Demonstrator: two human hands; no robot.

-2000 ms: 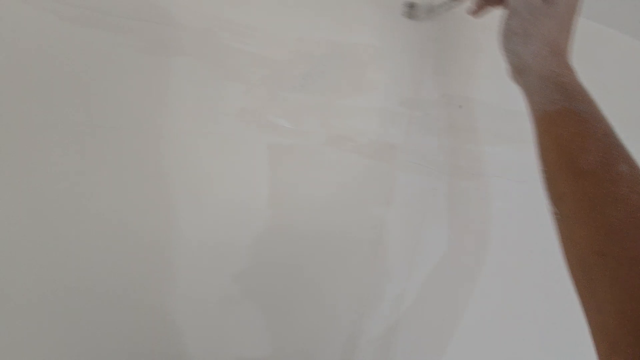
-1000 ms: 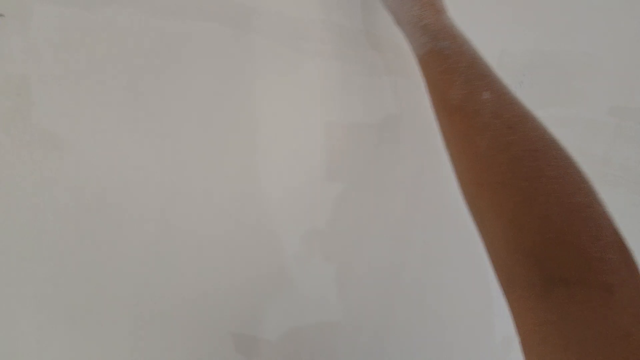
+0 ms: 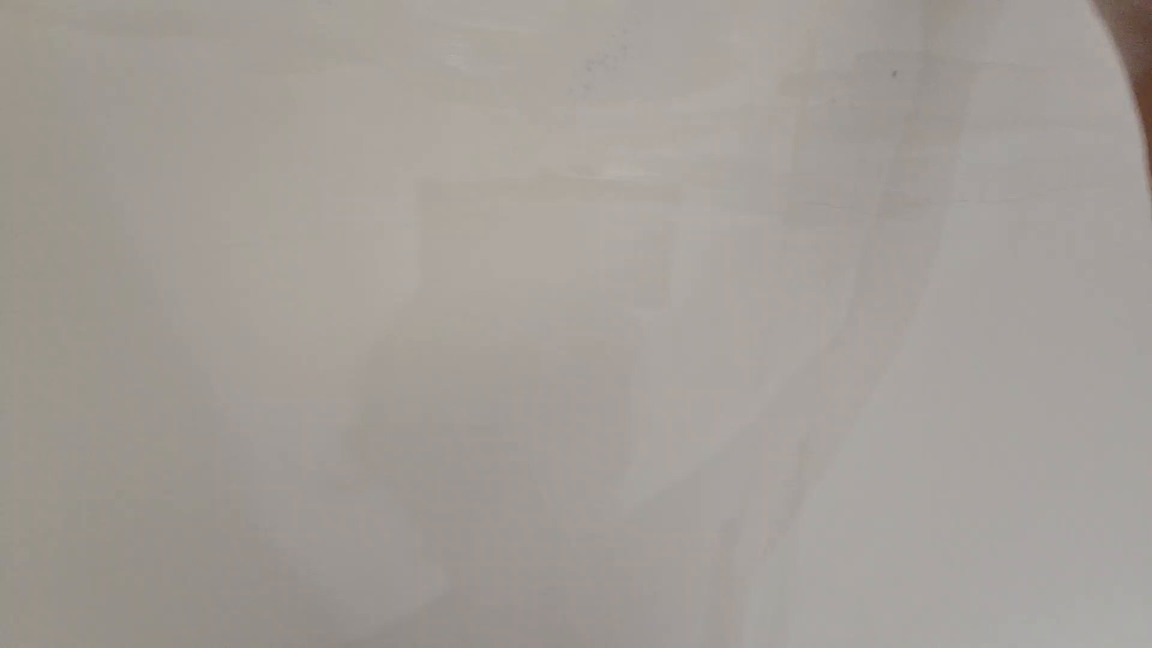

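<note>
A pale plastered surface (image 3: 540, 360) fills nearly the whole head view. It carries uneven patches and streaks of filler in light grey and cream, with a few small dark specks near the top. At the upper right edge a narrow, blurred strip of my right forearm (image 3: 1141, 72) shows. My right hand lies outside the frame, so what it holds is hidden. My left hand does not appear either.
A smoother, lighter area of the same surface (image 3: 1008, 405) spans the right side. A faint dark shadow (image 3: 954, 18) falls at the top, right of the middle.
My right arm, which reached across the right side in both earlier frames, has moved almost wholly out at the right edge. The tool seen in the oldest frame is out of view.
</note>
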